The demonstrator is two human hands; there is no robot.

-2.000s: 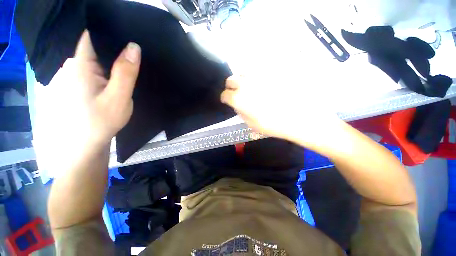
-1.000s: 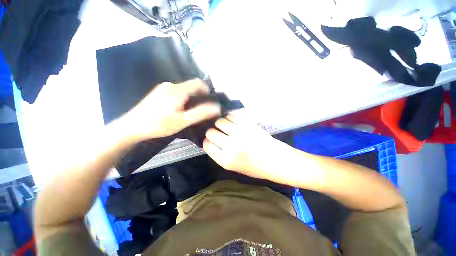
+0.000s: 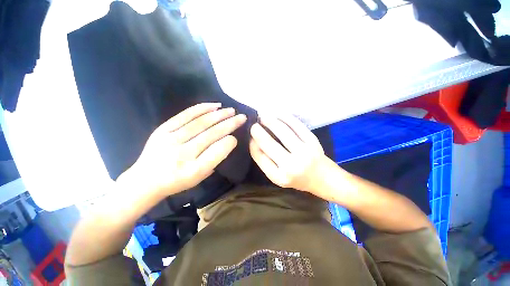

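A black fabric panel [image 3: 140,72] lies flat on the white table, its upper end near the machine's needle area at the top edge, its lower part over the table's front edge. My left hand [image 3: 193,142] rests on the panel with fingers together, pointing right. My right hand [image 3: 285,148] is at the panel's right edge, fingertips on the black cloth and almost meeting my left fingertips. Whether either hand pinches the cloth is hard to tell for the left; the right fingers curl on the edge. The snips [image 3: 373,6] are cut off at the top.
A black pile of cut pieces [image 3: 19,50] is at the far left. A crumpled black cloth [image 3: 475,28] lies at the upper right of the white table [image 3: 313,61]. A blue crate [image 3: 386,134] with black pieces and a red plastic object [image 3: 453,111] are below the table.
The panel has been spread from near the needle down to the front edge. Both hands have come together at its right edge. The view has shifted, so the snips and machine sit higher.
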